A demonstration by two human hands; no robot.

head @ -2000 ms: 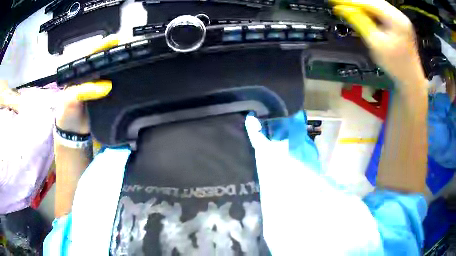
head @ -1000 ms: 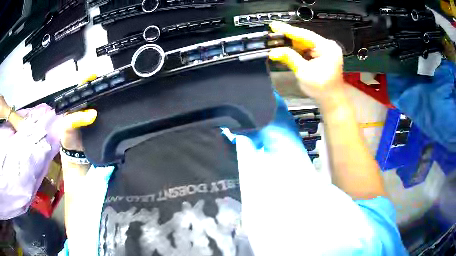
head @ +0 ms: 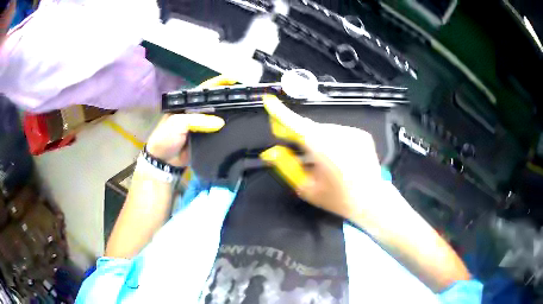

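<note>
A black panel assembly (head: 229, 139) is held in front of my chest, its slotted bar (head: 363, 93) level along the top edge and a bright silver ring (head: 299, 83) standing above mid-bar. My left hand (head: 172, 135) grips its left end, yellow-covered thumb on the near face and fingers behind the bar. My right hand (head: 333, 160) lies over the middle of the near face, its fingers in yellow finger cots, one tip touching the lower edge of the bar. It hides much of the panel's body and recess. Whether it grips anything cannot be told.
Waiting panels with silver rings (head: 346, 56) lie in slanting rows on the dark green bench (head: 476, 77). A white sheet (head: 196, 44) lies at the far left. A person's pink smock (head: 83, 53) is at the upper left, above a red bin (head: 44, 132) and yellow floor line.
My right hand has left the panel's right end and moved across to its middle. The bar is now level and seen more edge-on. The view has swung left, showing more floor there.
</note>
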